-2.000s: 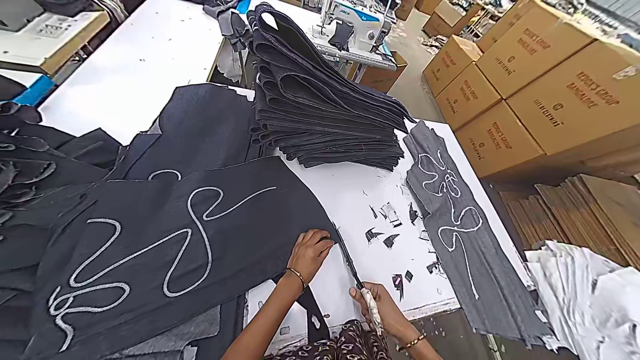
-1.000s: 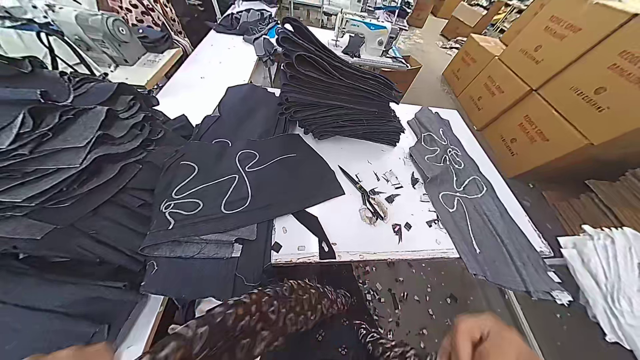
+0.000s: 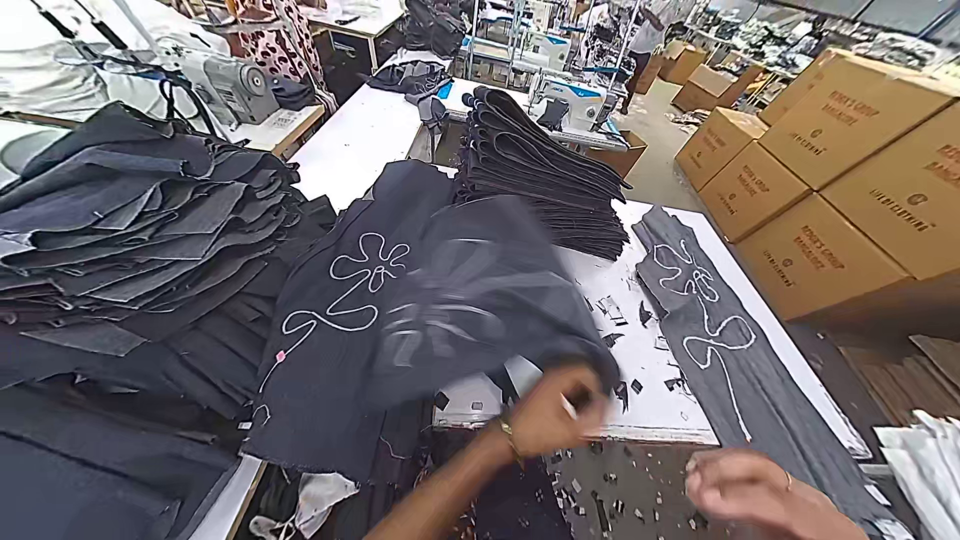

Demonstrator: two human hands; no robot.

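Observation:
A dark denim panel [image 3: 480, 300] with white cord embroidery, blurred by motion, is pinched at its lower right corner by my left hand [image 3: 562, 409]. My right hand [image 3: 739, 480] holds nothing, its fingers loosely bent, by the lower end of a grey embroidered panel [image 3: 720, 337] on the right of the table. Under the moving panel lies another dark panel [image 3: 337, 330] with a white flower outline. Behind it stands a tall stack of folded dark denim [image 3: 544, 180]. The scissors cannot be seen in this view.
A big heap of dark denim pieces [image 3: 142, 240] fills the left. Small fabric scraps [image 3: 611, 307] dot the white table [image 3: 652, 416] and the floor. Sewing machines [image 3: 574, 101] stand behind. Cardboard boxes [image 3: 855, 127] are piled at right, above white cloth [image 3: 926, 465].
The upper dark panel, lying flat a second ago, is now lifted and held in my left hand, uncovering the flower-outlined panel. My right hand let go of the scissors between the two earlier frames.

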